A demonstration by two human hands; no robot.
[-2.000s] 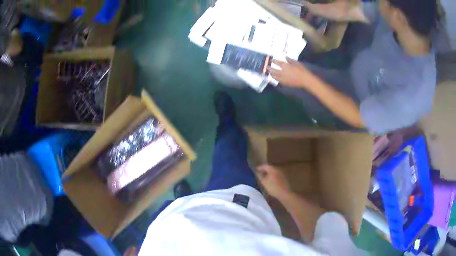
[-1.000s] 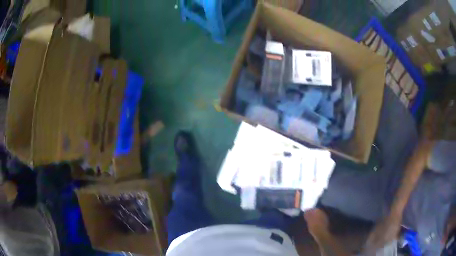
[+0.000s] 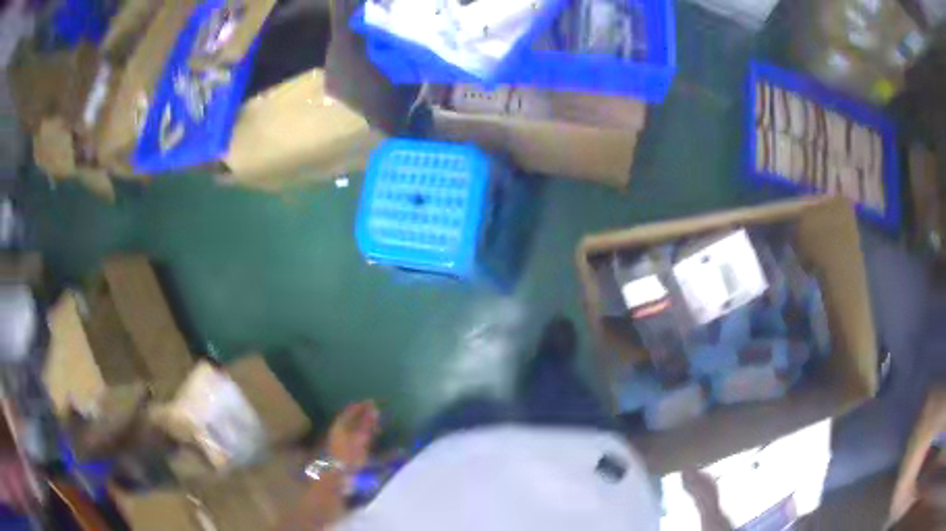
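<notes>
My left hand (image 3: 355, 434) is at the lower left, blurred, with a band at the wrist. Its fingers are apart and I see nothing in it. My right hand is out of the picture. An open carton (image 3: 861, 301) at the right holds loose small grey-blue boxes and a white box (image 3: 721, 275) with black print. Below it, a stack of white printed pieces (image 3: 799, 462) is cut off by the bottom edge, and another person's blurred hand (image 3: 707, 502) rests against it.
A blue stool (image 3: 420, 202) stands ahead on the green floor. Blue crates (image 3: 648, 88) sit over a carton behind it. Another blue crate (image 3: 752, 124) is at the right with rows of pieces. Open cartons (image 3: 145, 311) lie at the left. Another person's arm (image 3: 923, 446) shows at the right edge.
The view has swung away from the cartons beside me. The stool and the carton of small boxes now show more fully, the white stack sits lower right, and my left hand has come into view.
</notes>
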